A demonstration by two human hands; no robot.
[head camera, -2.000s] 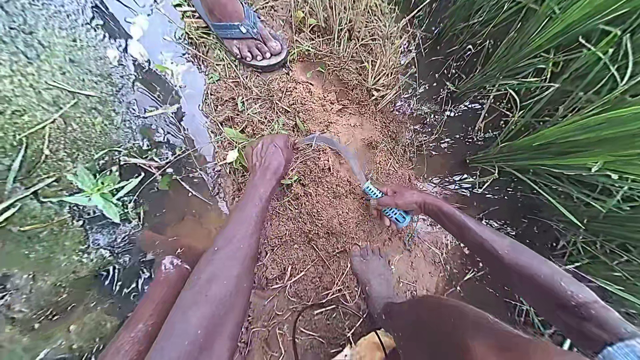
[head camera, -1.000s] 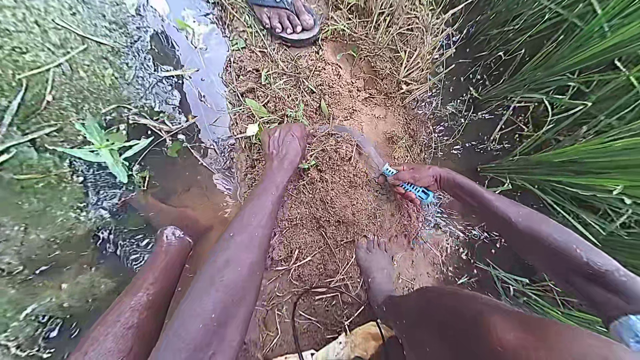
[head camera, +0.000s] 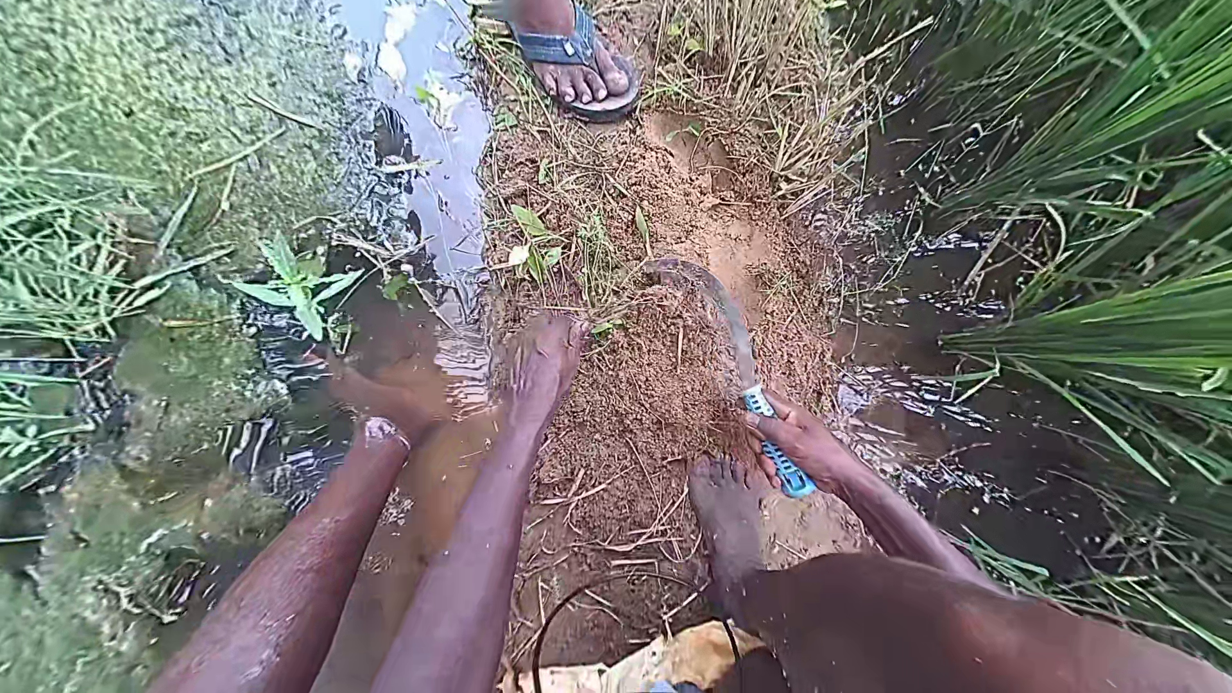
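Observation:
My right hand (head camera: 794, 438) is closed around the blue and white handle of a sickle (head camera: 731, 327). The curved metal blade reaches up and left over loose soil (head camera: 645, 385), its tip among small weeds (head camera: 592, 255). My left hand (head camera: 549, 356) is at the left side of the earth bank, beside the weeds and left of the blade tip. Its fingers are partly hidden, and whether they grip any stems cannot be told.
My bare foot (head camera: 727, 510) rests on the bank, and my other leg stands in muddy water (head camera: 433, 481). Another person's sandalled foot (head camera: 587, 72) is on the bank ahead. Tall green plants (head camera: 1136, 337) stand in water at the right. A dark loop (head camera: 577, 592) crosses the bottom.
My right hand has moved nearer to my bare foot with the sickle, whose handle now points more steeply downward. My left hand has moved toward the bank's left edge.

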